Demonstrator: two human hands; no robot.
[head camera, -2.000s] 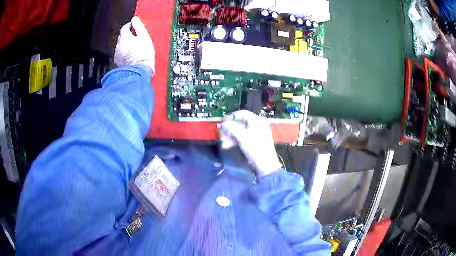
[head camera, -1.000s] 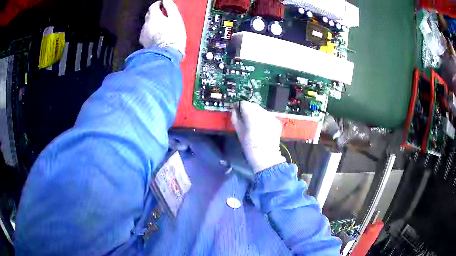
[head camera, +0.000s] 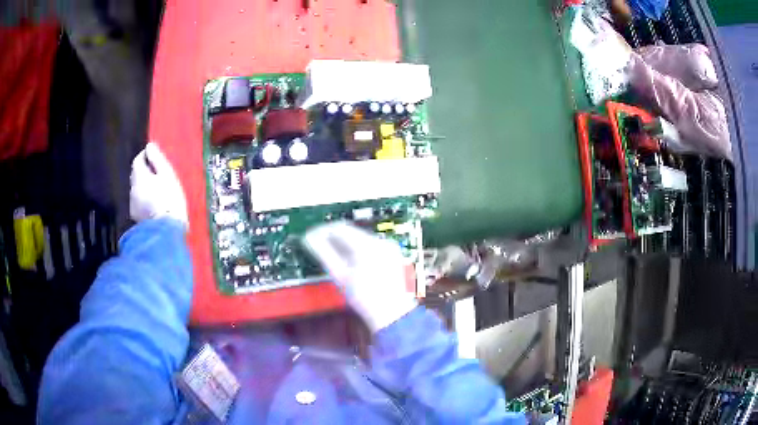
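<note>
A green power supply board (head camera: 283, 236) lies component side up on a red mat (head camera: 274, 307). Two white-silver heatsinks (head camera: 345, 183) cross it, with dark red chokes (head camera: 284, 124) and a yellow and brown transformer (head camera: 361, 137) between them. My left hand (head camera: 158, 187), in a white glove, is at the mat's left edge, beside the board; its fingers look curled, and whether it holds something is unclear. My right hand (head camera: 357, 266), gloved and blurred, is over the board's front part and hides some components; its fingertips' contents cannot be told.
A green bench surface (head camera: 499, 116) lies right of the mat. Crumpled clear plastic bags (head camera: 482, 261) are at its front edge. Two red-edged boards (head camera: 636, 174) stand at the right, with another person's pink sleeve (head camera: 686, 95) behind. Silver rails (head camera: 573, 332) are at lower right.
The view has shifted, so the board shows lower and further left with more mat behind it. My right hand has moved from the board's front edge to over its components. My left hand stays at the mat's left edge.
</note>
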